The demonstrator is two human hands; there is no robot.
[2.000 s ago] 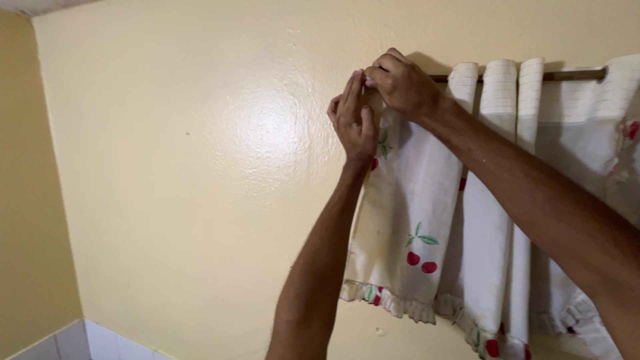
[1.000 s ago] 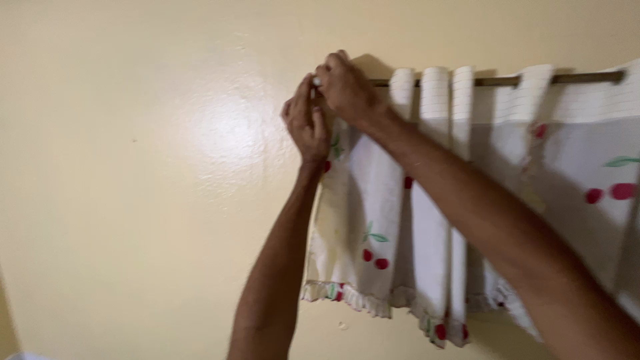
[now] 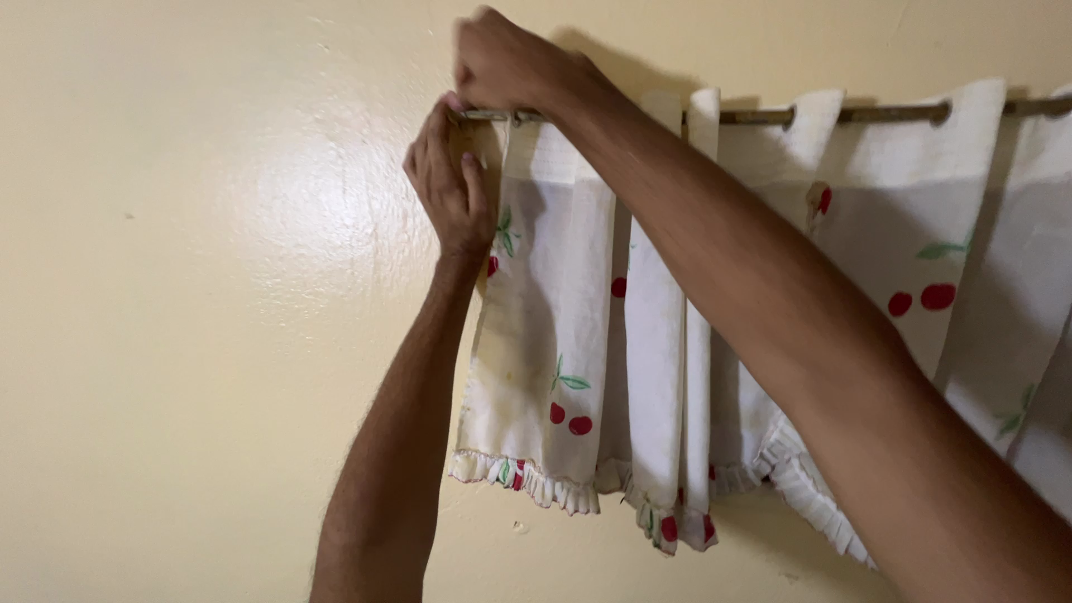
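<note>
A white curtain (image 3: 544,335) with printed cherries and a ruffled hem hangs in folds from a thin curtain rod (image 3: 888,113) by holes along its top. My left hand (image 3: 452,180) is raised at the rod's left end, its fingertips at the end and its thumb apart; whether it grips the rod is not clear. Just above that end is my right hand (image 3: 511,63), blurred, with curled fingers. What it holds, if anything, is hidden. My right forearm crosses in front of the curtain.
A glossy cream-painted wall (image 3: 209,335) lies behind the curtain and fills the left side. The rod runs along it to the right edge of the view. A small mark (image 3: 520,527) shows on the wall below the hem.
My right hand has lifted from beside my left fingertips to above the rod's end, uncovering a piece of the rod. The left hand stays at the end. The view has shifted right.
</note>
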